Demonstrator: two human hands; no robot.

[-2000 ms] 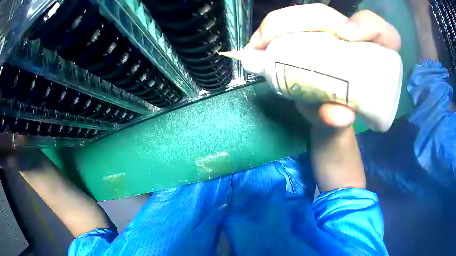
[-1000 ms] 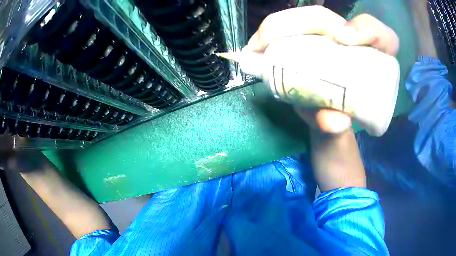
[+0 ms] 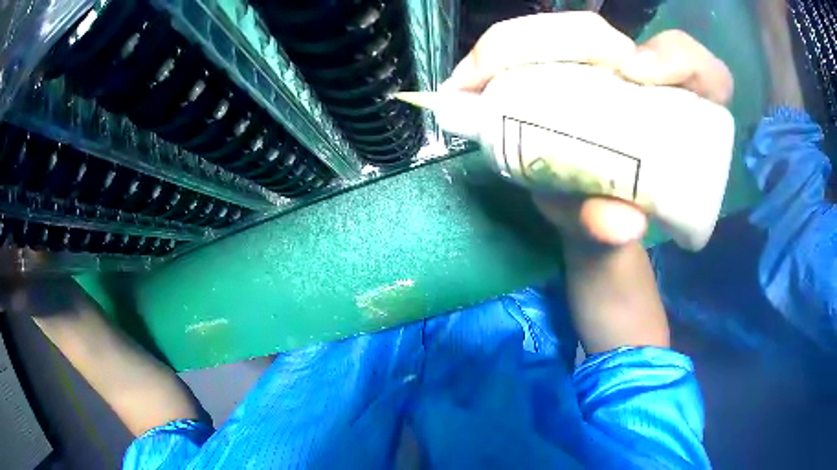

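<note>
My right hand (image 3: 560,41) is closed around a white squeeze bottle (image 3: 679,138) with a dark rectangular outline on its label. Its pale pointed nozzle (image 3: 418,99) points left, at or just above a row of glossy black ring-like parts (image 3: 376,119). More black rows fill the channels of the clear tray (image 3: 262,83), divided by greenish-looking ribs. My left hand (image 3: 27,285) is dark and blurred at the left edge, by the tray's far left side; its fingers and grip cannot be made out.
A green mat (image 3: 303,266) with pale marks lies under the tray along the bench edge. Another person's blue sleeve (image 3: 794,211) and forearm are at the right edge. My blue smock (image 3: 413,395) is below the mat.
The bottle has tilted and rolled slightly in my right hand, with its nozzle staying near the same black row. My left arm has barely moved.
</note>
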